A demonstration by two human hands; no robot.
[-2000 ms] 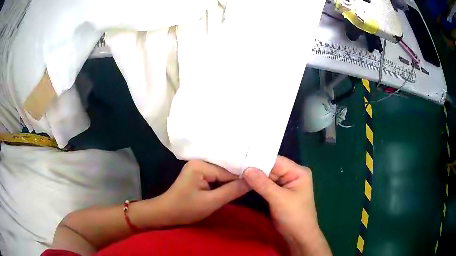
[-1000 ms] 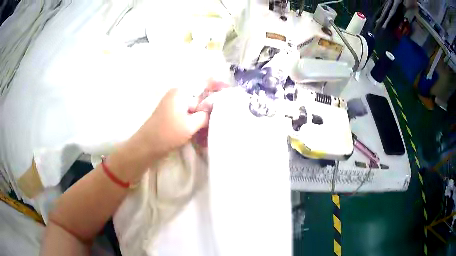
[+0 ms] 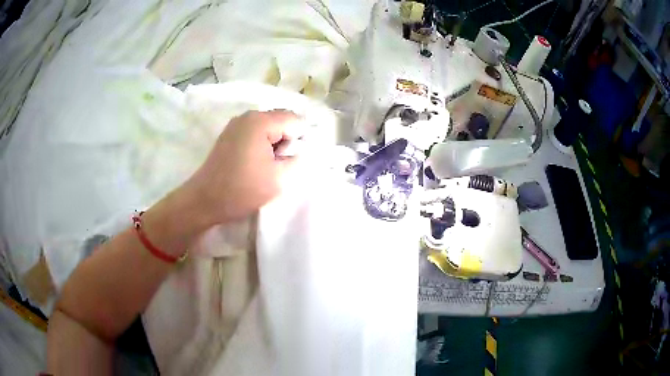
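Observation:
A bright white fabric piece (image 3: 338,294) hangs from the machine's needle area (image 3: 388,187) down over the table's front edge. My left hand (image 3: 253,161) is closed on the upper left part of this fabric, left of the needle area; its fingertips are washed out by the lamp glare. My right hand is not in view. The cream-white sewing machine (image 3: 400,81) stands behind and right of the fabric. Its front cover (image 3: 488,235) has a yellow patch at the lower edge.
A large heap of cream-white cloth (image 3: 95,132) covers the left side. A pale lamp head (image 3: 481,156) hangs above the cover. A black phone-like rectangle (image 3: 571,213), a pinkish tool (image 3: 540,253) and a grey lump (image 3: 531,194) lie at right. A red-topped thread cone (image 3: 534,55) stands behind.
The view has swung from my lap up to the machine. Both hands held the fabric's lower edge before; now my left hand is beside the needle area and my right hand is out of view.

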